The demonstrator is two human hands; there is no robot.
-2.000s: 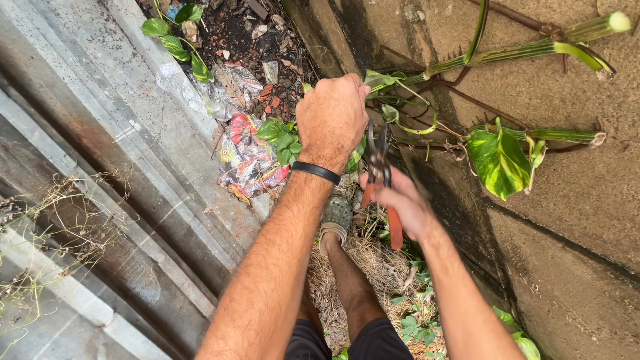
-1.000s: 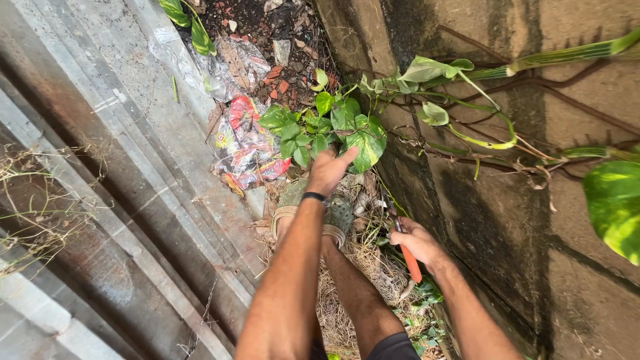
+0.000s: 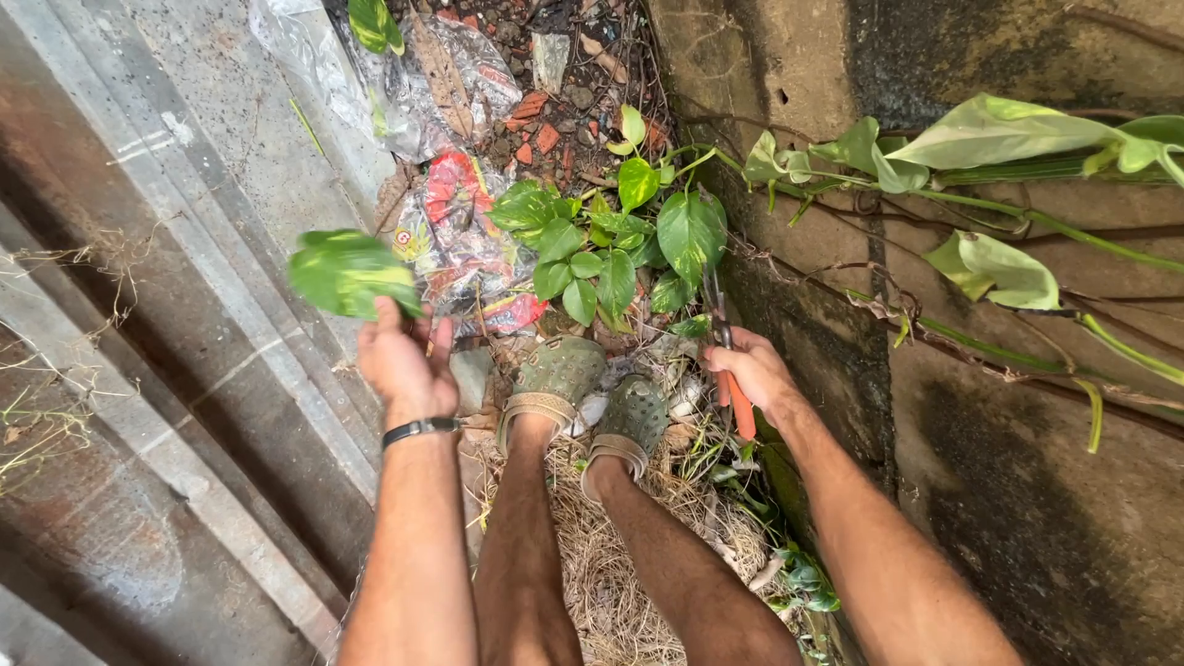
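Observation:
My left hand [image 3: 407, 356], with a dark band at the wrist, pinches a variegated green pothos leaf [image 3: 351, 274], blurred, over the metal sheeting at the left. My right hand [image 3: 754, 365] grips pruning shears with orange handles [image 3: 741, 404], their blades pointing up beside the leafy pothos plant [image 3: 615, 242] low against the wall. The tips of the blades are partly hidden at a large leaf [image 3: 691, 236]. Pothos vines [image 3: 1036, 215] with pale, curled leaves run along the wall at the right.
Corrugated metal sheets [image 3: 213, 213] slope along the left. A stained wall [image 3: 999, 499] rises at the right. Crumpled plastic wrappers [image 3: 458, 222], broken brick pieces [image 3: 547, 139] and dry grass [image 3: 615, 583] cover the ground around my green clogs [image 3: 558, 375].
My left hand has moved left, away from the leafy plant it was at a second ago, and now has a leaf in it. My right hand still holds the shears.

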